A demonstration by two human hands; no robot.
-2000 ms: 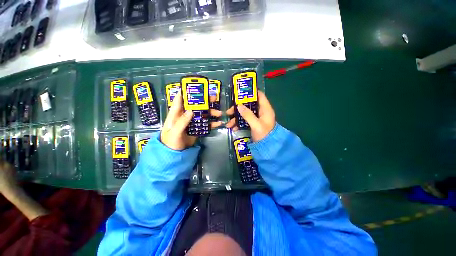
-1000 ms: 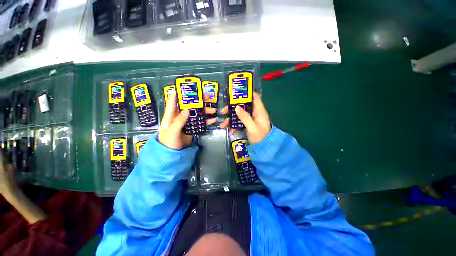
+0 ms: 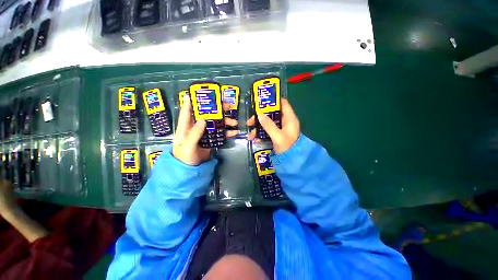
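My left hand [image 3: 190,136] holds a keypad mobile phone [image 3: 206,104] upright over the tray, thumb at the top of its keypad. My right hand [image 3: 281,128] holds a second keypad mobile phone [image 3: 267,98], thumb on its keys. Both have yellow frames and lit screens with lines of text on blue. Below them lies a clear blister tray [image 3: 235,178] with two rows of pockets. Several more lit phones lie face up in it, one at the lower left [image 3: 130,170] and one at the lower right [image 3: 268,178]. My left hand and sleeve partly hide others.
A white board [image 3: 327,35] runs beyond the tray and bears a second blister tray [image 3: 188,33] of black phones. A red marker pen [image 3: 301,78] lies by the board edge. Another tray [image 3: 63,164] lies at left, near a person's hand and dark red sleeve [image 3: 38,260].
The phone in my left hand has shifted slightly left since the first frame. The phone in my right hand dipped left and came back. Both stay held.
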